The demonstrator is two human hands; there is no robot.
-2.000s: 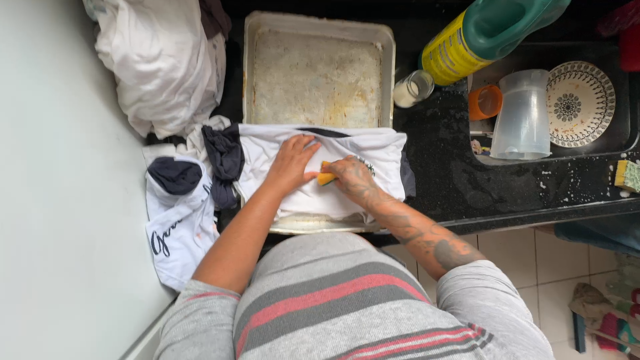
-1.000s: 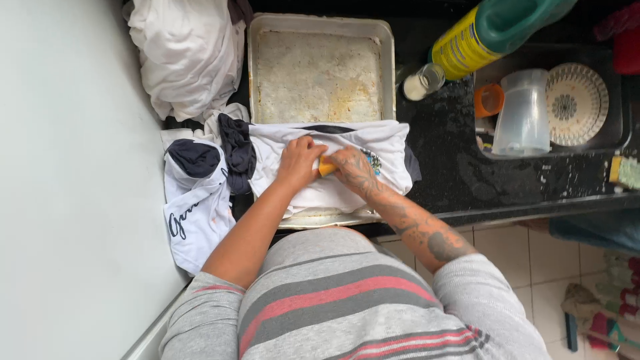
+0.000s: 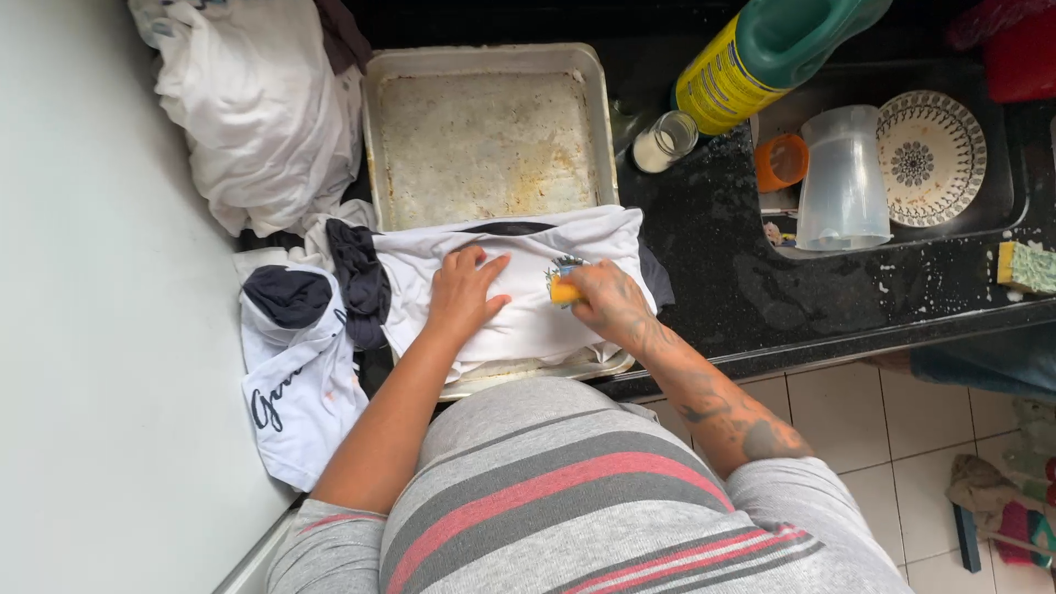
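A white T-shirt with dark sleeves (image 3: 516, 309) lies spread over the near half of a worn metal baking tray (image 3: 488, 148). My left hand (image 3: 464, 295) rests on the cloth with its fingers apart, holding nothing. In my right hand (image 3: 606, 301) is a small yellow object (image 3: 565, 290), perhaps a sponge or brush; its underside is hidden. It sits against the shirt, over part of a small printed design. The hands are apart, the right one nearer the shirt's right side.
White clothes (image 3: 256, 115) are heaped at the upper left, above a folded printed garment (image 3: 301, 396). Right of the tray stand a glass jar of white powder (image 3: 664, 142) and a green jug (image 3: 742, 66). The sink holds a plastic pitcher (image 3: 843, 177) and a patterned plate (image 3: 931, 157); a sponge (image 3: 1027, 266) lies at right.
My right hand has moved right, away from my left, with the yellow object in it. One second ago the two hands were close together on the shirt.
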